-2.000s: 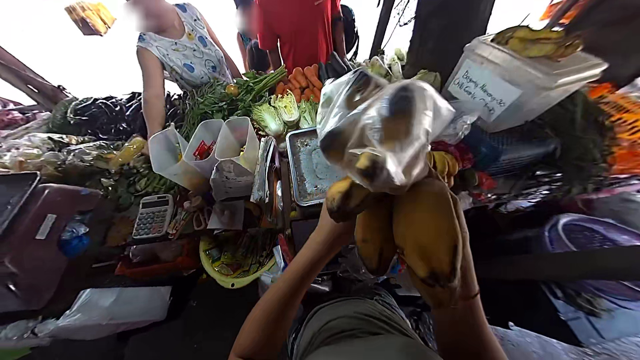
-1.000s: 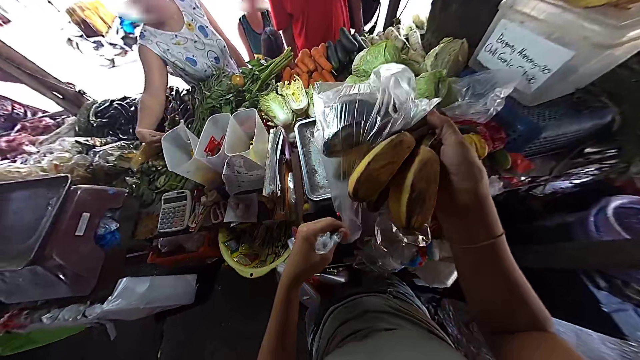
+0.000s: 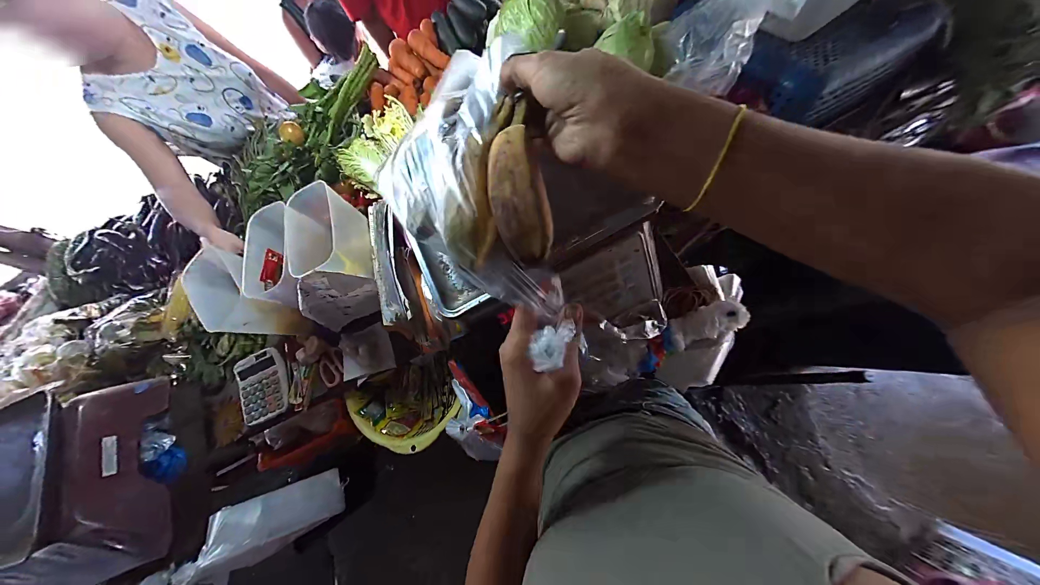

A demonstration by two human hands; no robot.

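My right hand grips the stem end of a bunch of brown-yellow bananas, holding them up at the centre. A clear plastic bag wraps the bunch on its left side, and at least one banana shows outside the film. Below the fruit, my left hand is closed around a gathered, crumpled end of plastic, and stretched film runs from there up to the bananas. Behind the bag lies a metal tray, partly hidden.
A person in a patterned top touches white plastic containers at left. Carrots and cabbages lie at the far side. A calculator, scissors and a yellow basket are nearer. A dark red bin stands lower left.
My left hand, under the bananas two seconds ago, now holds gathered plastic below them. My right hand has moved to the stem end, and the bananas now hang downward. The view has shifted.
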